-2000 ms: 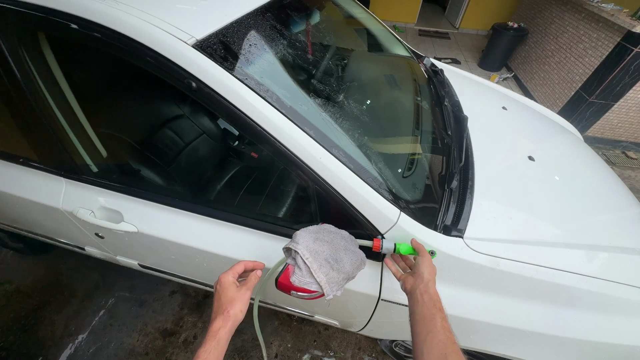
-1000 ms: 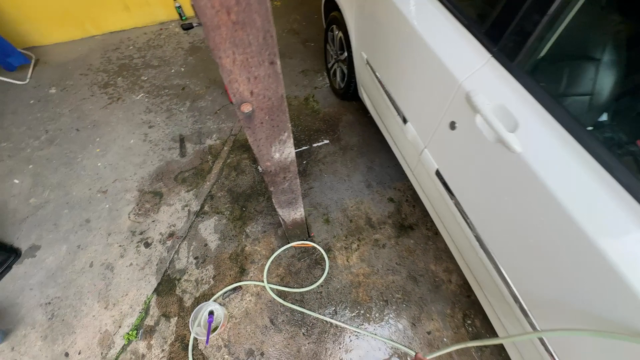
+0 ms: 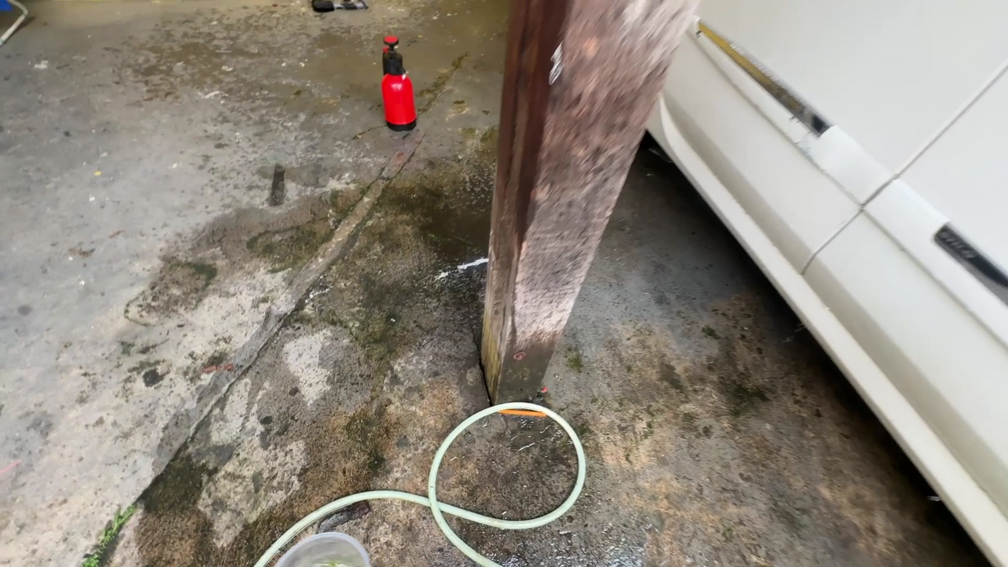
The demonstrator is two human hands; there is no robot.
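Neither of my hands shows in the head view, so what they hold or touch is hidden. A pale green hose [image 3: 584, 461] lies looped on the wet concrete in front of a post's foot. Beside the hose, at the bottom edge, the rim of a translucent plastic container [image 3: 324, 543] is partly in view. Farther back a red pump sprayer [image 3: 399, 98] with a black top stands upright on the floor. The side of a white car [image 3: 890, 260] fills the right of the view.
A thick wooden post [image 3: 563, 213] rises between the sprayer and the car. An orange strip [image 3: 523, 413] lies at its foot. A dark object [image 3: 339, 5] rests on the floor at the top edge. The concrete is stained and partly wet, with a seam running across it.
The view has swung away from the windshield and mirror to the floor and post. My hands, seen earlier at the grey cloth and the hose's green nozzle, have left the view.
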